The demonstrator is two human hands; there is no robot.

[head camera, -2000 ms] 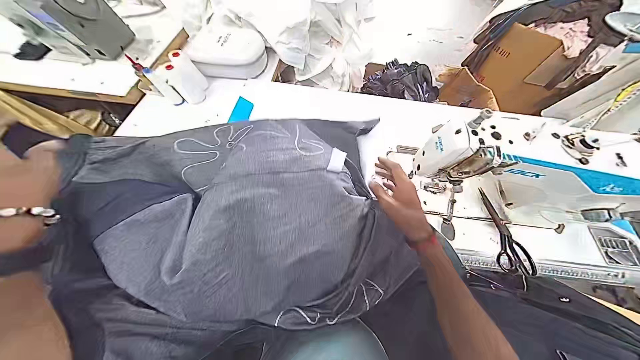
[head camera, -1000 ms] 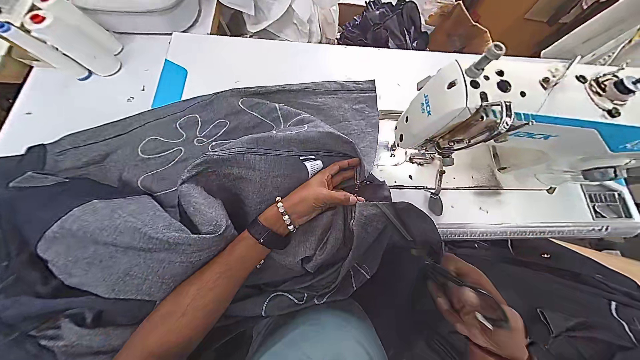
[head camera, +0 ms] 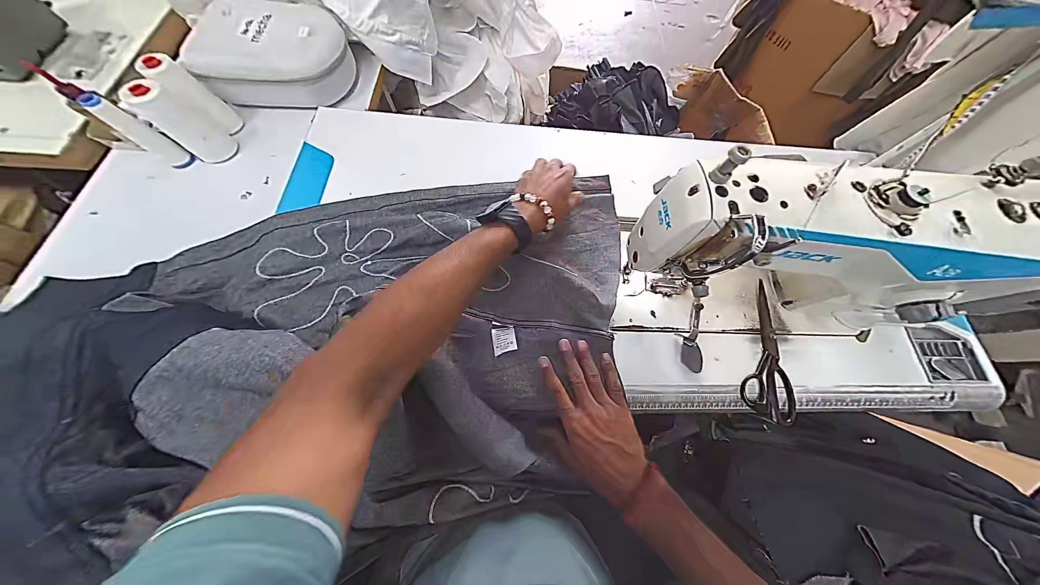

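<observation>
A dark grey denim garment [head camera: 390, 244] with pale curved stitching lies over the table, its straight edge beside the sewing machine [head camera: 699, 219]. Near the upper corner of that edge, my left hand [head camera: 550, 191] rests on the cloth with bent fingers; whether it pinches the cloth cannot be told. My right hand [head camera: 597, 422] lies flat on the lower part, fingers spread, just below a white label [head camera: 504, 340]. Black-handled scissors [head camera: 768, 366] lie on the machine bed, to the right of the presser foot, apart from both hands.
White thread cones [head camera: 183, 114] and a pale machine case [head camera: 268, 53] stand at the back left. White cloth [head camera: 479, 65], a dark fabric bundle [head camera: 621, 97] and a cardboard box [head camera: 800, 65] lie beyond the table. More dark cloth [head camera: 812, 504] hangs at the lower right.
The scissors, in my right hand a second ago, now lie on the machine bed. My right hand is on the cloth, and my left hand has moved to its upper corner. The cloth edge is spread flatter.
</observation>
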